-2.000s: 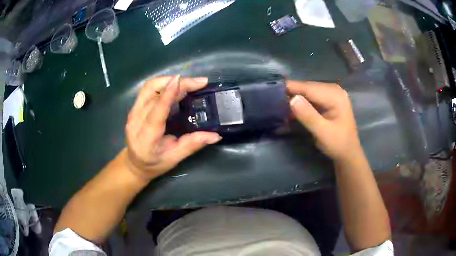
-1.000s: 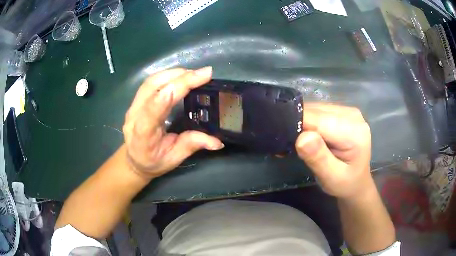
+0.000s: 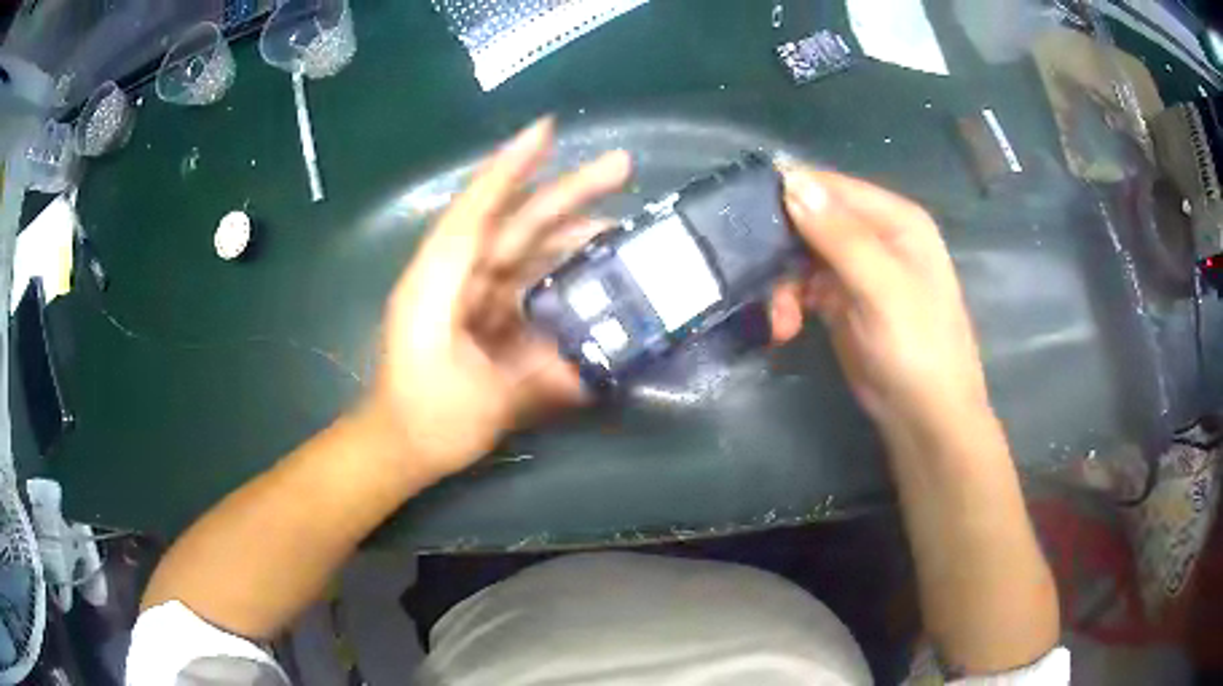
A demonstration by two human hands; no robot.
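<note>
A black phone housing (image 3: 751,231) is tilted above the dark green mat, its upper right end raised towards the back. It has a pale rectangle in its middle and small bright parts at its left end. My right hand (image 3: 872,268) grips its right end, with the thumb or a finger over the edge. My left hand (image 3: 470,308) is blurred, its fingers spread behind and beside the left end. I cannot tell whether the left hand touches the housing.
Clear cups of tiny grey bits (image 3: 196,67) stand at the back left, with a thin white stick (image 3: 307,137) by one. A round pale piece (image 3: 232,235) lies left. At the back are a perforated sheet (image 3: 530,34), a small printed plate (image 3: 813,56), white paper (image 3: 899,32) and a brown-and-white block (image 3: 990,145).
The housing has turned so its right end points up and away. My right hand has moved with it. My left fingers have spread from their curved hold around the left end.
</note>
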